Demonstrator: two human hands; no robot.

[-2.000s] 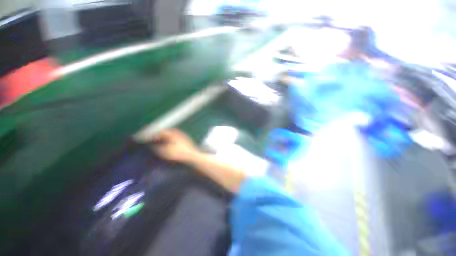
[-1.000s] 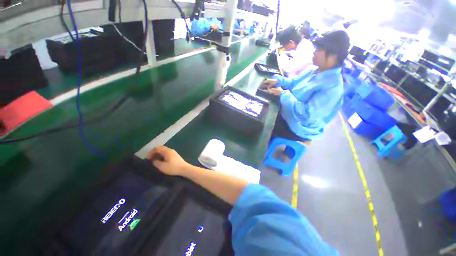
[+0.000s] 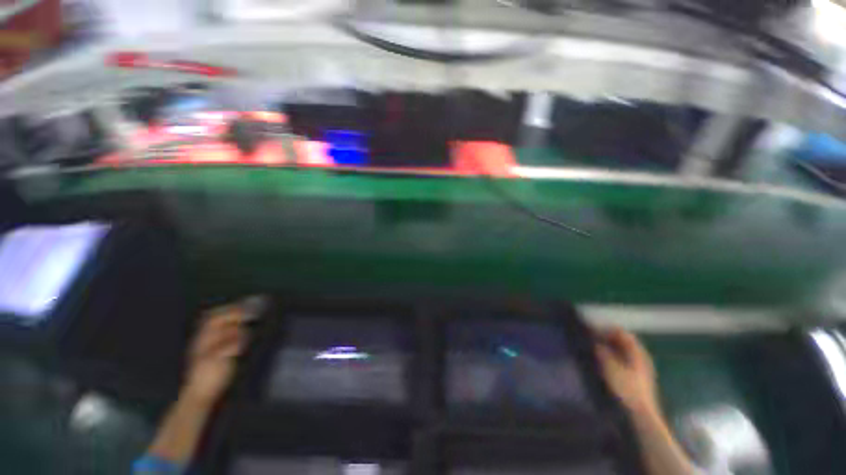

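Observation:
The view is blurred. A black foam tray (image 3: 427, 371) holds tablets in front of me. The far left tablet (image 3: 341, 366) is dark with a small white mark, and the far right tablet (image 3: 515, 366) is dark with a faint bluish-green mark. The near tablets are cut off by the lower edge. My left hand (image 3: 218, 351) is closed at the tray's left edge, near its far corner, with a small greyish patch at the fingertips. My right hand (image 3: 628, 366) is closed at the right edge. Both hands' fingertips are partly hidden or blurred.
A black tray stack (image 3: 125, 306) at the left bears a tablet with a glowing whitish screen (image 3: 51, 264). A blurred white roll (image 3: 725, 441) lies at lower right. Another bright screen (image 3: 830, 357) is at the right rim. A red item (image 3: 482, 158) and a dark cable (image 3: 543, 218) are across the green bench (image 3: 306, 227).
The view has swung left from the aisle to face the bench. My left hand and the tray stack have come into view. My right hand remains at the tray's edge.

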